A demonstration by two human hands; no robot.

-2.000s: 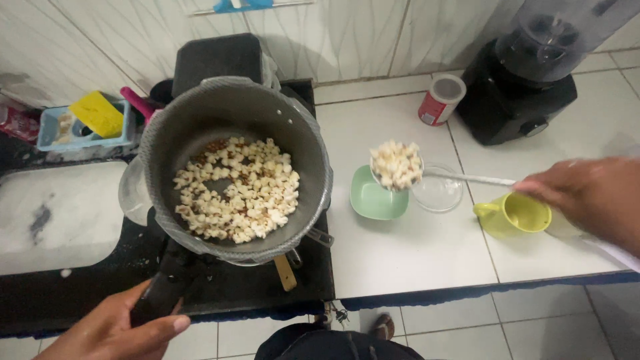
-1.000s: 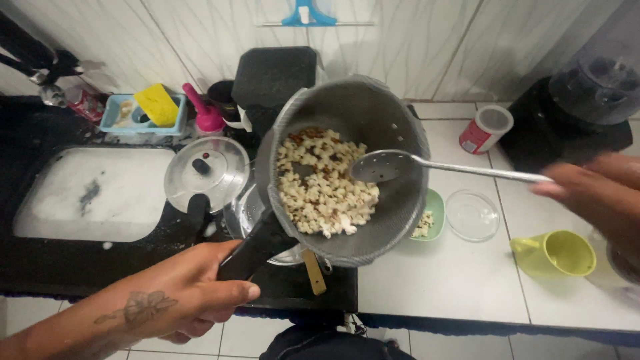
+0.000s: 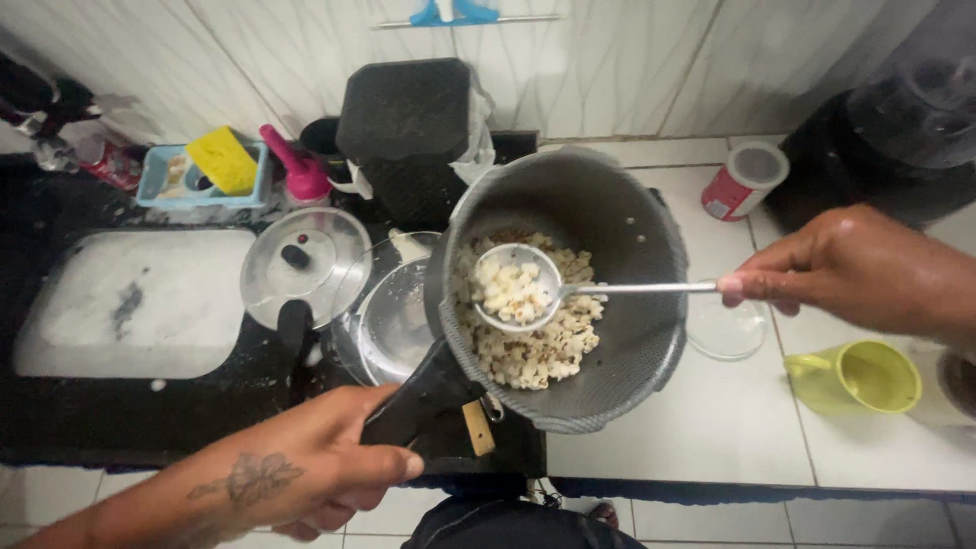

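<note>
My left hand (image 3: 335,465) grips the black handle of a grey metal pressure cooker pot (image 3: 640,198), tilted so that its inside shows. Popcorn (image 3: 534,362) with some unpopped kernels lies in the pot. From the right, my right hand (image 3: 831,274) holds the end of the thin handle of a metal skimmer ladle (image 3: 560,293). The ladle's bowl is over the popcorn inside the pot and carries a heap of popcorn. The green bowl is hidden from view. A clear round lid (image 3: 728,328) lies on the tiles right of the pot.
A yellow-green mug (image 3: 877,377), a red-and-white can (image 3: 743,183) and a black blender (image 3: 854,152) stand at right. Leftward are a pressure cooker lid (image 3: 305,267), a foamy sink (image 3: 137,305), a blue tray (image 3: 168,179) with a yellow sponge (image 3: 225,160), and a black bin (image 3: 404,114).
The ladle held popcorn over the green bowl, then was in the pot a second ago; now its bowl is heaped with popcorn. The pot has moved right, over where the green bowl was seen.
</note>
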